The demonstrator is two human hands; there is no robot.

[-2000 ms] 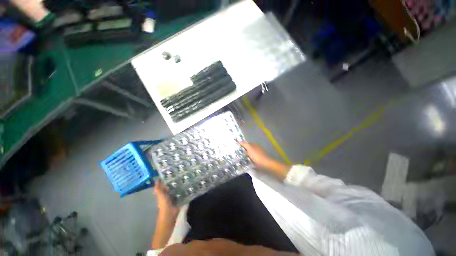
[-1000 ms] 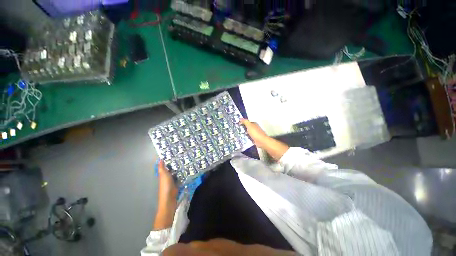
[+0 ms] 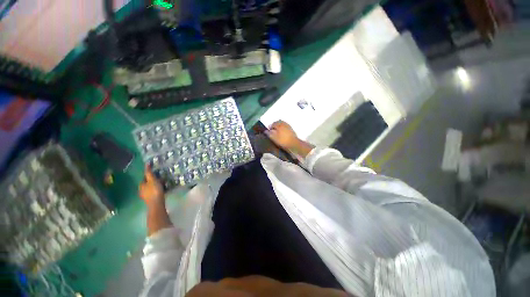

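Note:
A clear blister tray filled with silvery small modules lies at the front of the green-matted bench, in the middle left of the view. My left hand holds its lower left edge, thumb on the rim. My right hand is off the tray, to its right, by the near left edge of the white board. Its fingers are bent and blurred; whether they hold anything cannot be told.
Two test fixtures stand behind the tray on a dark bar. Another filled tray is at the left. A black slab lies on the green mat. Black strips lie on the white board. A monitor is upper left.
The view has turned and moved closer to the bench. The tray, held in both hands before, is now over the mat's front. My right hand has let go of it and moved right.

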